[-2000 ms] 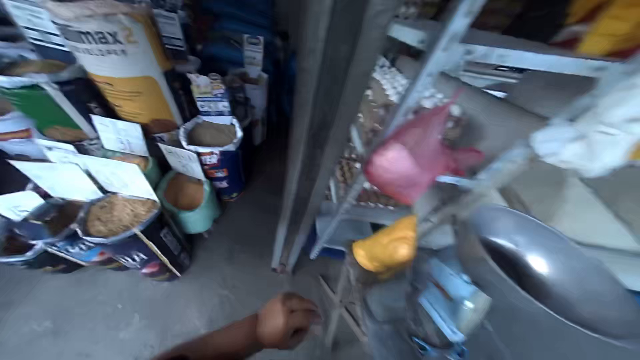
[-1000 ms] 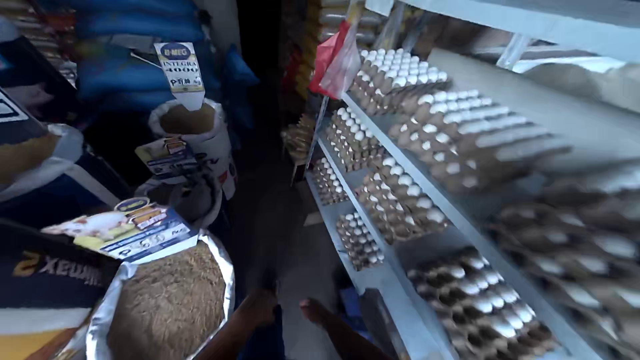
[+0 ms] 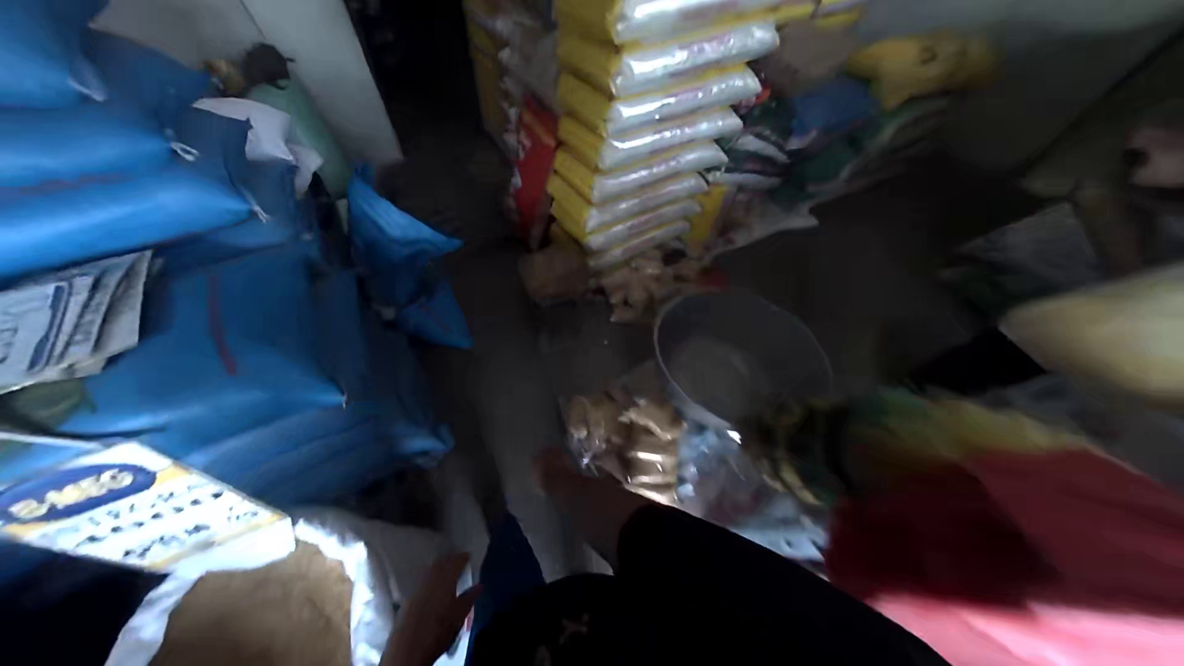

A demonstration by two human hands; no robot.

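Observation:
My left hand (image 3: 435, 606) is low in the view, right of an open sack of brown feed (image 3: 264, 610), with its fingers apart and nothing seen in them. My right hand (image 3: 578, 486), blurred and dim, reaches forward from a black sleeve. It is just left of brown packs in clear plastic (image 3: 638, 435); whether it touches them cannot be told. Behind those packs stands a round clear container (image 3: 740, 361).
Blue sacks (image 3: 166, 351) are piled along the left. Yellow and white plastic packs (image 3: 638, 139) form a tall stack ahead. Red and pink plastic (image 3: 1008, 536) lies at the lower right. A printed card (image 3: 139, 504) stands by the feed sack.
The view has moved along the aisle; the egg shelves seen on the right a second ago are out of view. The stacked yellow packs and the clear container now show plainly.

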